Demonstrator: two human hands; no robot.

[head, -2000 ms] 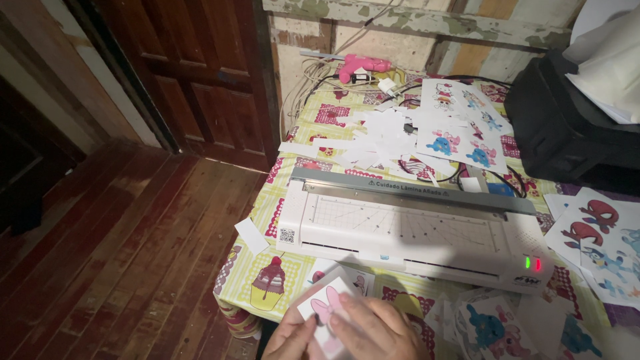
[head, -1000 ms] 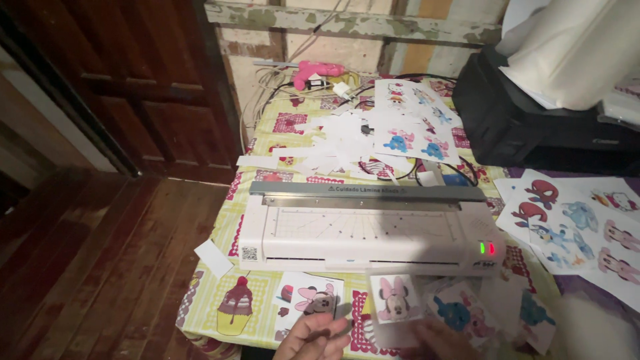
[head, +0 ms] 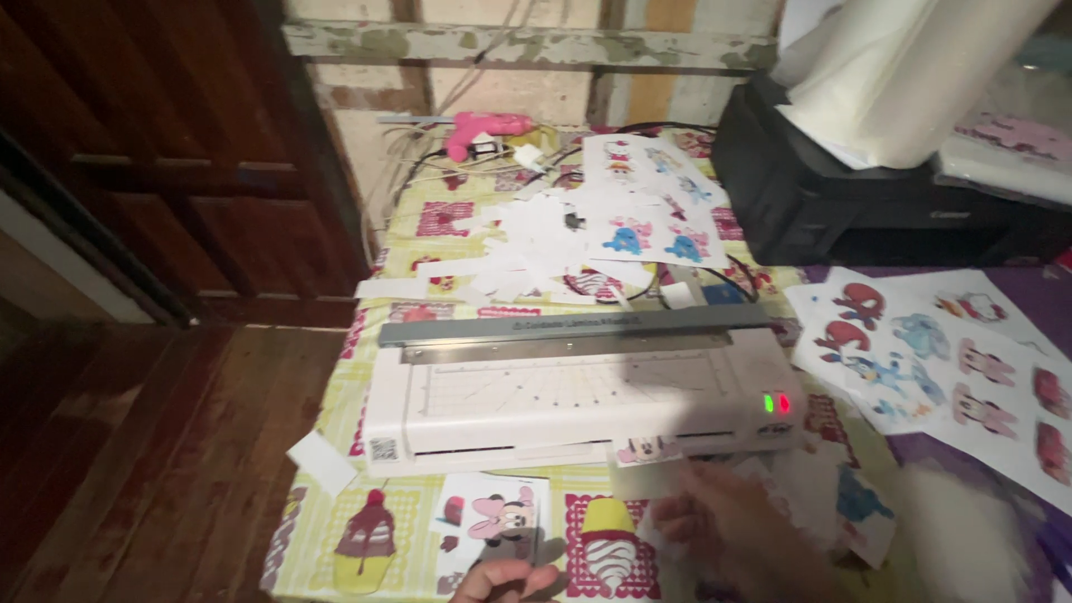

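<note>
A white laminator (head: 578,402) with a grey trimmer bar, one green and one red light, lies across the table. At its front slot is a clear laminating pouch (head: 641,481) with a cartoon mouse picture (head: 649,450), its far edge at or in the slot. My right hand (head: 712,515), blurred, is at the pouch's right side; whether its fingers pinch the film is unclear. My left hand (head: 507,582), partly cut off by the lower edge, has its fingers apart and holds nothing. Just beyond it lies another mouse picture (head: 502,519) on the tablecloth.
Paper scraps (head: 536,239) and a printed sheet (head: 657,201) lie behind the laminator, near a pink glue gun (head: 486,130) and cables. A black printer (head: 863,209) stands back right. Printed sheets (head: 921,360) lie at right, cut pictures (head: 863,502) front right, a white card (head: 322,463) left.
The mouse picture in its clear pouch has moved from in front of the laminator to its front slot, with my right hand beside it. My hands were together around a picture two seconds ago.
</note>
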